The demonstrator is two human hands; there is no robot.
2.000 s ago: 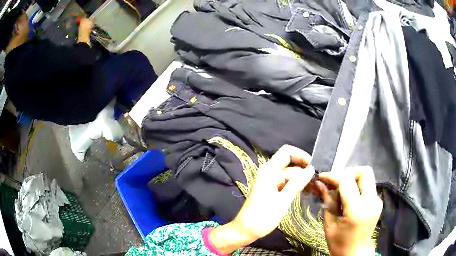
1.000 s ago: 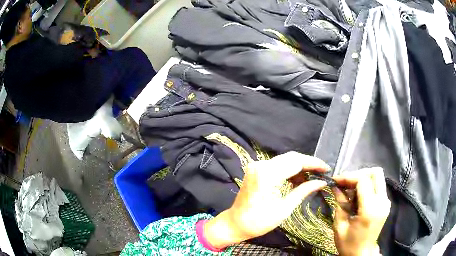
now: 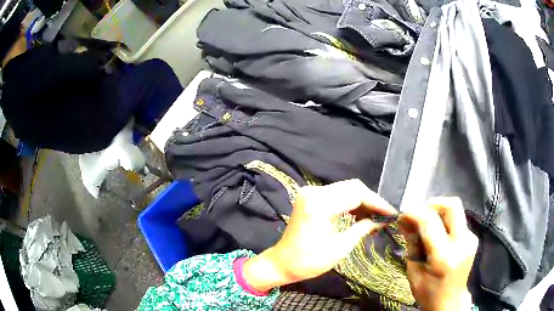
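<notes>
A black-grey denim jacket (image 3: 458, 140) lies spread at the right, its paler grey inside showing. Its front placket (image 3: 406, 130) with metal buttons runs down to my hands. My left hand (image 3: 322, 234) pinches the dark lower edge of the jacket between thumb and forefinger. My right hand (image 3: 438, 252) is beside it, fingers curled at the same edge. Whether my right hand also holds a tool is hidden by its fingers. Yellow-gold embroidery (image 3: 372, 258) shows below and between my hands.
More dark jackets (image 3: 291, 79) are heaped at the centre and back. A blue bin (image 3: 159, 228) stands below at the left. A person in dark clothes (image 3: 61, 97) is at the upper left, near a long pale tub (image 3: 164, 39). A green crate (image 3: 94, 270) holds crumpled pale material.
My hands have moved from the placket's bottom corner slightly right and down along the edge. The person at the left has leaned, and the head is now mostly out of view.
</notes>
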